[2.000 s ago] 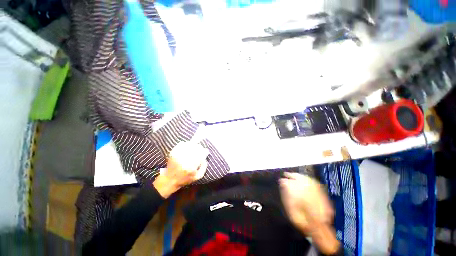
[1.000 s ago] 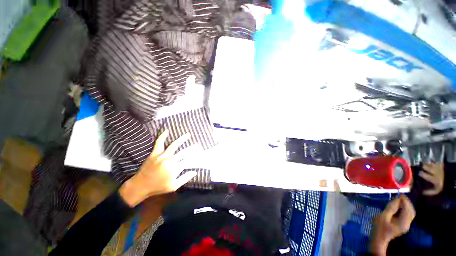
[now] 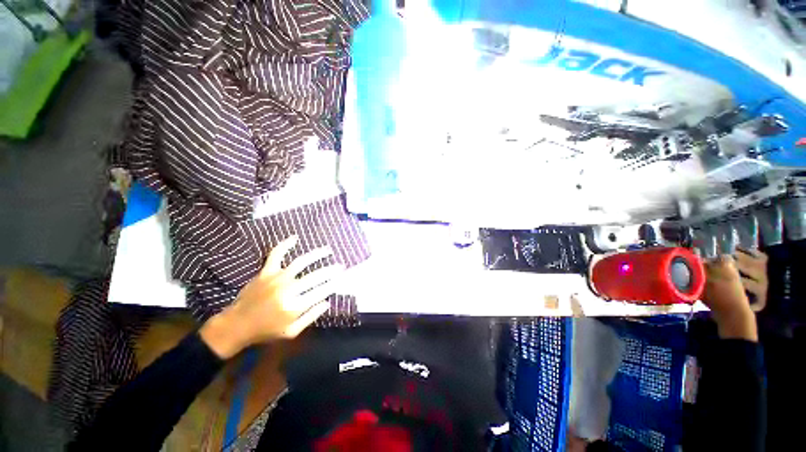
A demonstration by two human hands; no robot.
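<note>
Dark striped fabric (image 3: pixel 199 141) lies in a large heap on the left of the machine table, with folds hanging over the edge. A flatter striped piece (image 3: pixel 305 225) lies at its front end. My left hand (image 3: pixel 281 296) rests palm down on this piece, fingers spread, gripping nothing visible. My right hand (image 3: pixel 726 287) is at the far right, just beyond the red speaker (image 3: pixel 650 274); its fingers are partly hidden and I cannot tell whether they hold anything. The white sewing machine (image 3: pixel 530 132) with a blue band and JACK lettering stands behind.
A black phone (image 3: pixel 530 251) lies left of the speaker. Blue mesh crates (image 3: pixel 535 375) with pale cloth stand below the table's right side. Other fingers (image 3: pixel 754 269) show beside my right hand; whose is unclear. A green trolley part (image 3: pixel 40 88) is at upper left.
My right hand has moved from over the lap to the table's right end, then up beside the speaker. My left hand has opened from its bunched grip and lies flat on the cloth.
</note>
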